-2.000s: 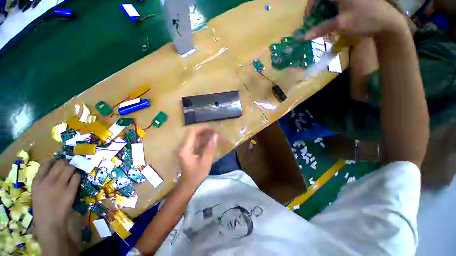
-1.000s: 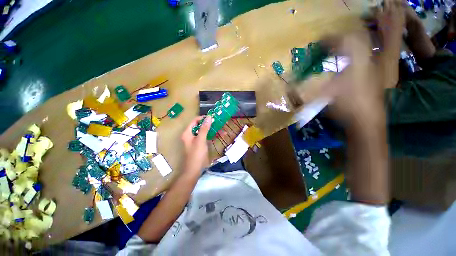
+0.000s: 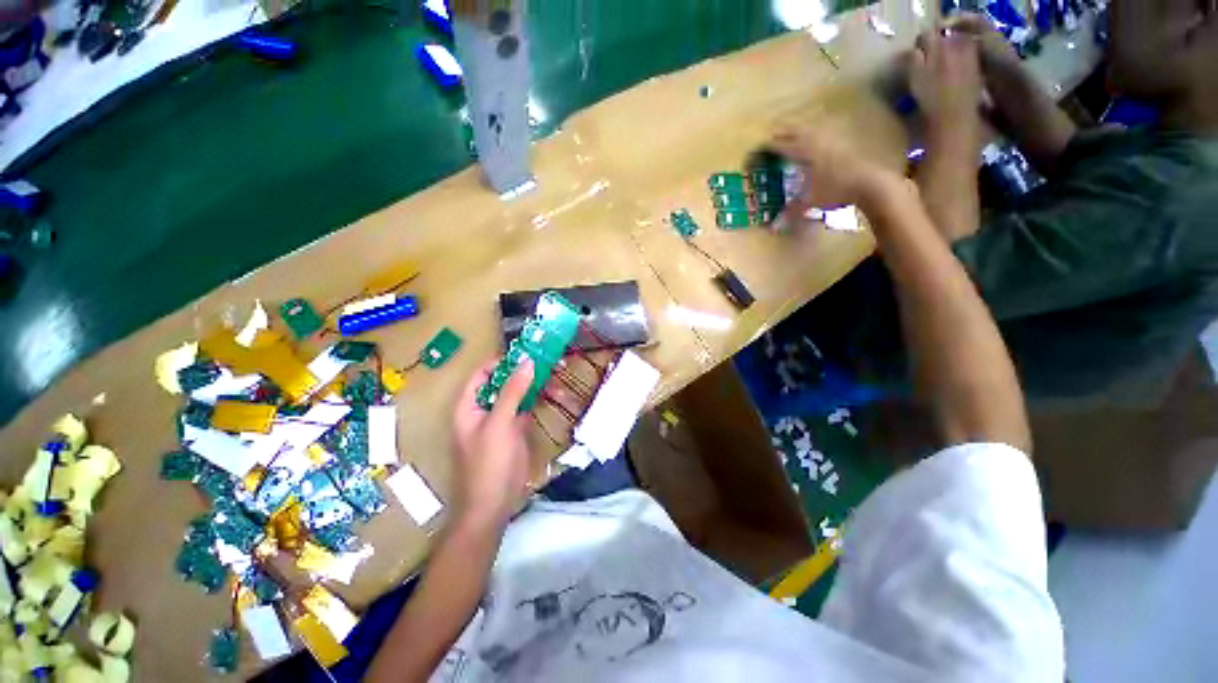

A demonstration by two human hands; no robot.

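My left hand (image 3: 492, 447) holds a stack of green circuit boards (image 3: 545, 344) by its lower end, tilted above the dark block (image 3: 617, 315). Thin dark leads run from the boards to a white pad (image 3: 620, 403) hanging at the right. My right hand (image 3: 828, 171) reaches over a group of green boards (image 3: 731, 200) on the bench at the upper right. Its fingertips are blurred against the dark boards, so I cannot tell whether it grips one. White pads lie partly under that hand.
A pile of wired boards, white pads and amber tape (image 3: 245, 416) lies at left, beside a blue battery pack (image 3: 379, 315). Yellow paper (image 3: 40, 560) is heaped at far left. A small black part (image 3: 733, 288) lies right of centre. A grey post (image 3: 497, 114) stands behind; another person (image 3: 1109, 254) works at right.
Over two seconds, my left hand has gone from empty to holding the board stack. Since one second ago, its white pad has swung up and my right hand has moved away to the boards at upper right.
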